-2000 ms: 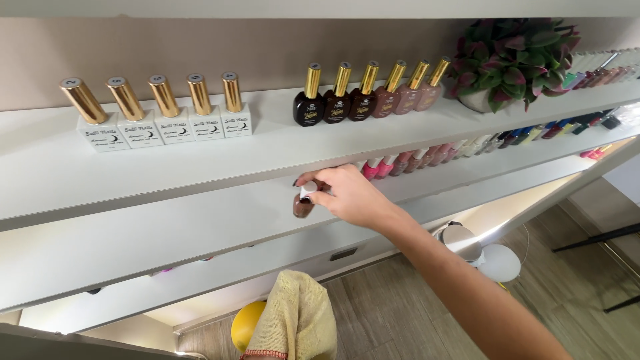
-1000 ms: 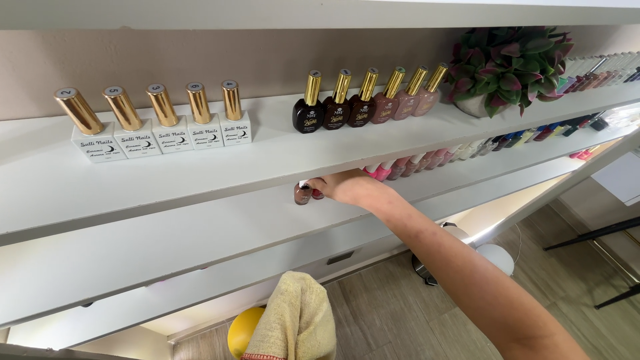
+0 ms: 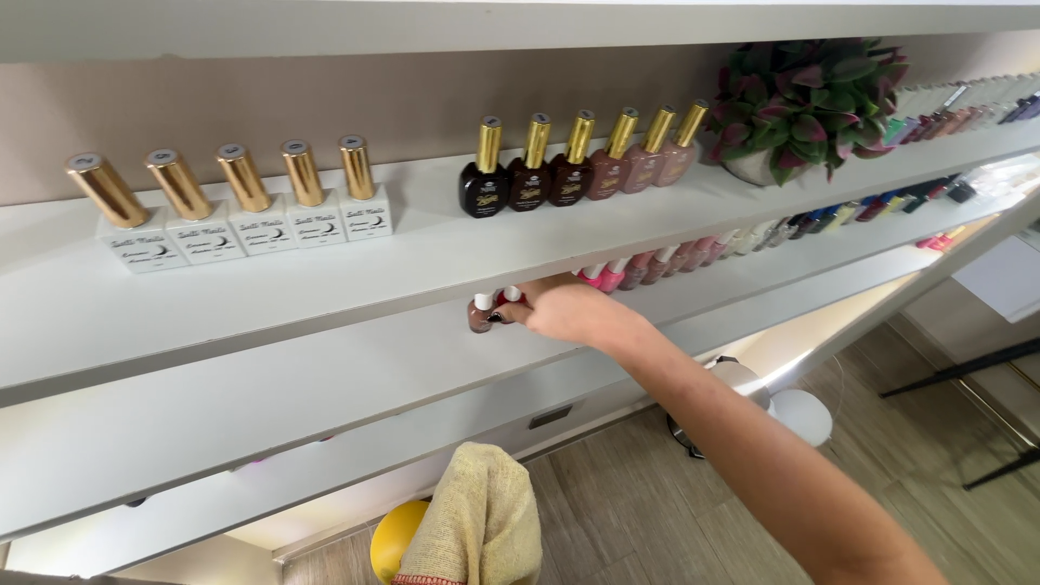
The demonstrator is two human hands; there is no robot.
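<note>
My right hand (image 3: 561, 307) reaches from the lower right onto the second shelf, partly hidden by the upper shelf's edge. Its dark-nailed thumb lies in front of a red nail polish bottle (image 3: 512, 296) with a white cap and close beside a brown one (image 3: 480, 314), which stands upright. Whether the fingers grip the red bottle is hidden. Pink and mauve polish bottles (image 3: 638, 270) line the shelf behind the wrist. My left hand is not seen; a pale yellow cloth (image 3: 479, 520) hangs in folds at the bottom, over or beside a yellow rounded object (image 3: 396, 538).
The upper shelf (image 3: 325, 280) bears gold-capped bottles on white boxes (image 3: 244, 227), dark and pink gold-capped bottles (image 3: 569, 175) and a potted plant (image 3: 804, 106). Its front edge overhangs my hand. A white round-topped object (image 3: 800, 418) stands on the wood-look floor.
Two seconds ago my right hand held the brown bottle by its white cap. It has let go, and the brown bottle now stands on the shelf, with my hand at the red bottle beside it.
</note>
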